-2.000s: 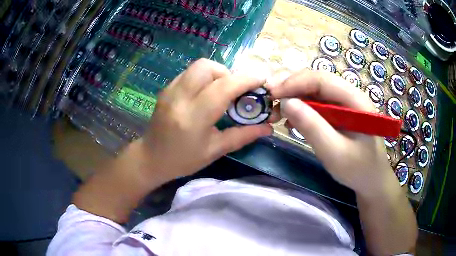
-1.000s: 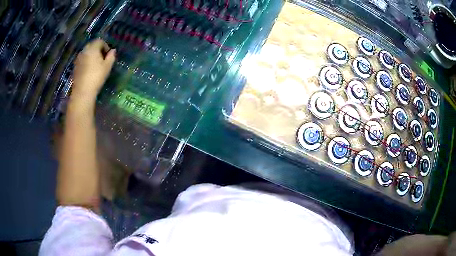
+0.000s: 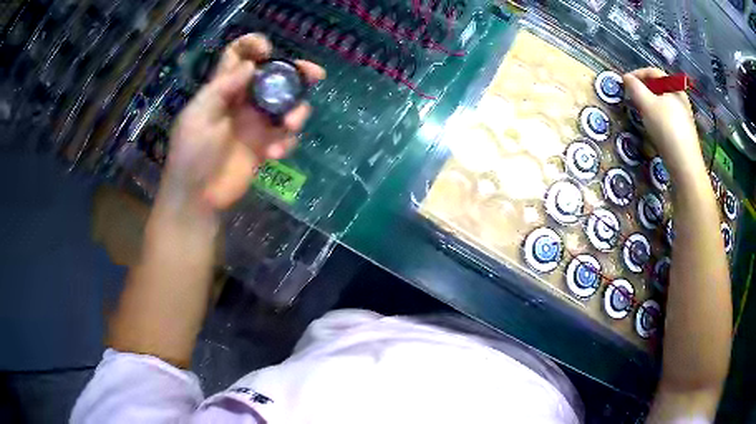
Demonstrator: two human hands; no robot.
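My left hand holds a round loudspeaker by its rim, face up, above the supply tray at the left. My right hand is at the far side of the filled-side tray, with a red probe handle in its grip; the probe tip is hidden. The hand's fingertips are beside a speaker in the top row; whether they touch it I cannot tell. More speakers with white rings and blue or grey centres lie flat in the tray's right part.
The clear supply tray holds dark speaker rows with red wires at its back. A green label lies under it. Stacked trays stand at far left. A white-rimmed round device is at the right edge.
My left hand has moved right from the supply tray's left side, and a speaker now shows in it. My right hand has come in over the filled-side tray with the red probe. The view has shifted.
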